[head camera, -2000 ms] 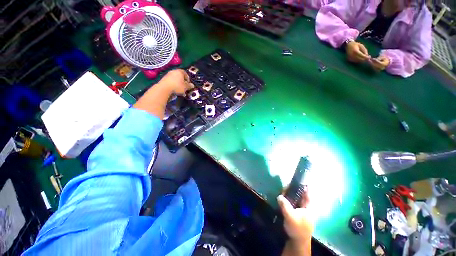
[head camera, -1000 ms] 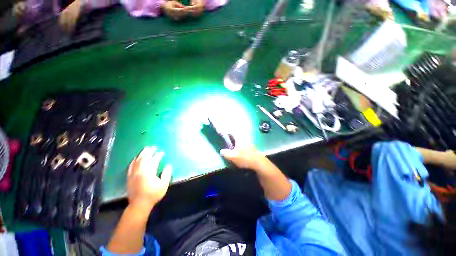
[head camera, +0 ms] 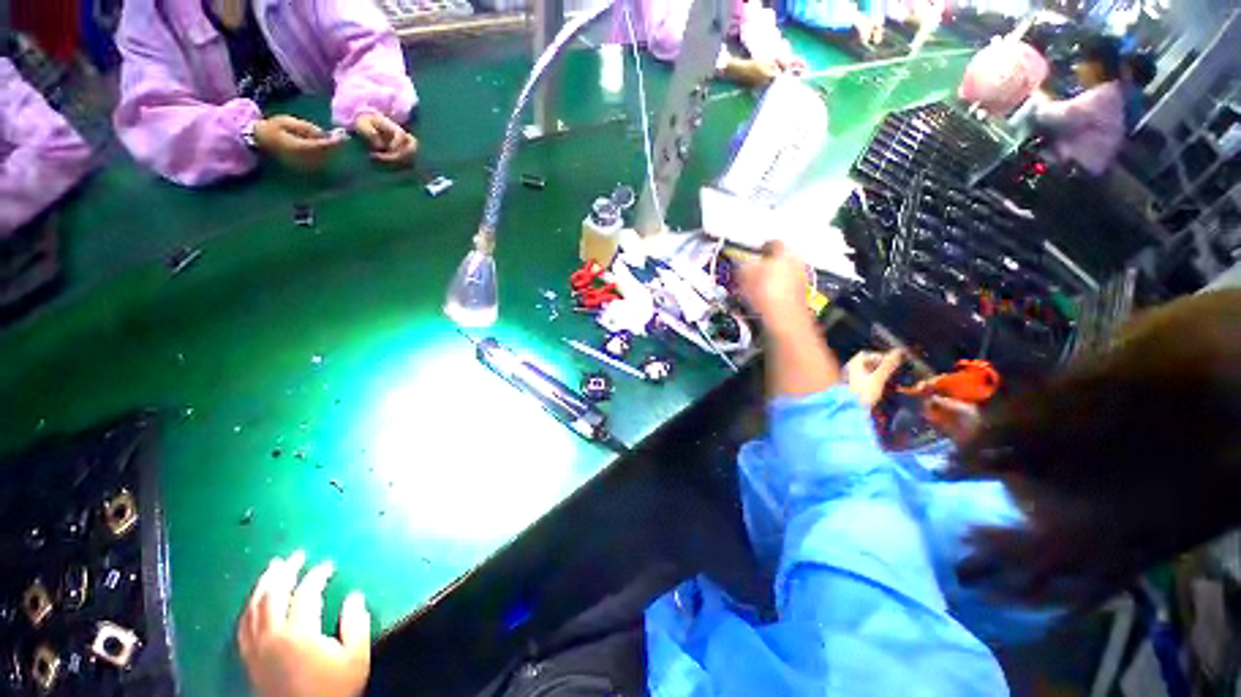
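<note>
My left hand (head camera: 302, 637) lies on the green bench at the bottom left, fingers apart and empty. My right hand (head camera: 776, 282) is stretched out to the far side of the clutter, at a white block-like thing (head camera: 742, 215) with a dark edge. The fingers are partly hidden and small, so whether they grip it is unclear. A long dark tool (head camera: 547, 392) lies on the bench beside the lamp glow, slanting toward the front edge. No hand touches it. The black blister tray (head camera: 163, 572) is cut off at the left, with gold-framed housings (head camera: 117, 644) in its pockets.
The gooseneck lamp (head camera: 474, 289) hangs over the bench. Red-handled pliers (head camera: 593, 285), a small bottle (head camera: 600, 232), a pale stick (head camera: 603, 357), round dark parts (head camera: 596, 388) and white scraps (head camera: 667, 293) lie right of it. A dark-haired person (head camera: 1130, 449) is close at right; pink-sleeved people sit opposite.
The view has swung right. The dark tool has left my right hand and lies on the bench. My right hand has moved out past the clutter. My left hand has gone from the tray to the bench.
</note>
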